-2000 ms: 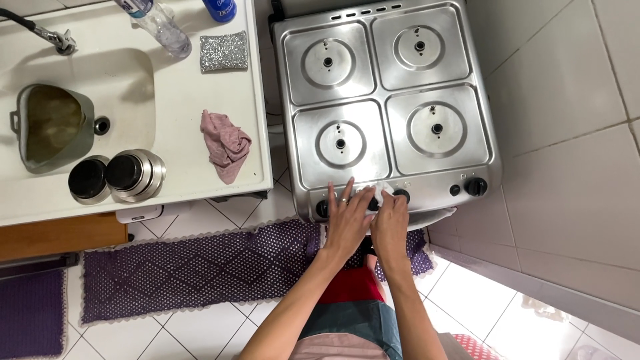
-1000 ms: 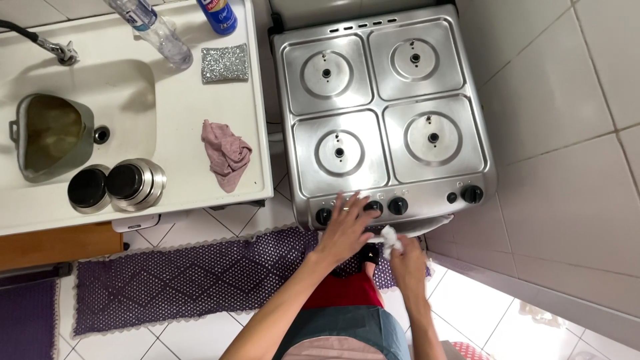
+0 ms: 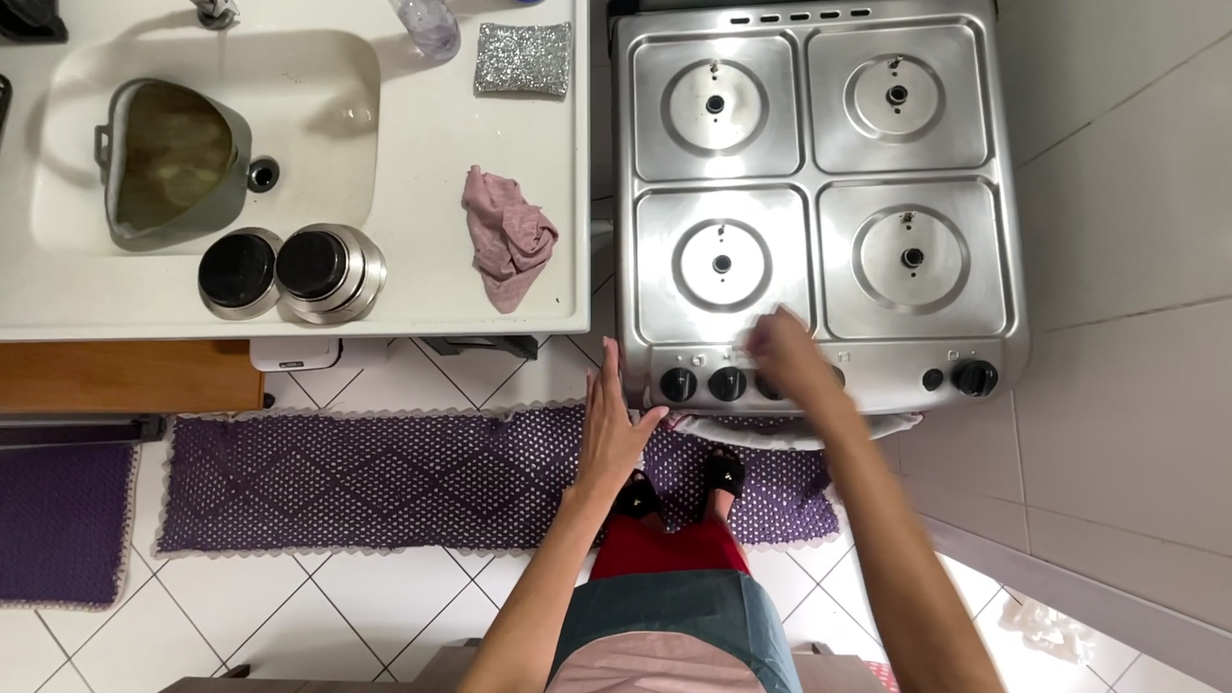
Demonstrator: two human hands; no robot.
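My left hand (image 3: 614, 428) is at the stove's front left corner, fingers spread and pointing forward, holding nothing. My right hand (image 3: 787, 351), blurred by motion, is over the front edge of the steel gas stove (image 3: 813, 260), above the row of black knobs (image 3: 727, 384); its fingers look curled, and whether the white cloth or paper is inside them cannot be seen. Part of the knob row is hidden behind that hand and wrist. The four burner wells show bare burner seats, without grates or caps. A white cloth (image 3: 799, 433) hangs along the front below the knobs.
Left of the stove, a white sink counter (image 3: 423, 289) holds a pink cloth (image 3: 508, 239), a silver sponge (image 3: 523, 60), a plastic bottle (image 3: 428, 29) and stacked burner parts (image 3: 327, 274). A grey-green basin of murky water (image 3: 178, 159) sits in the sink. A purple rug (image 3: 375, 481) lies below; a tiled wall (image 3: 1136, 221) stands at right.
My left hand has moved left from the knobs to the stove's corner. My right hand, earlier below the front edge with a white wad, is now over the panel. The view has shifted.
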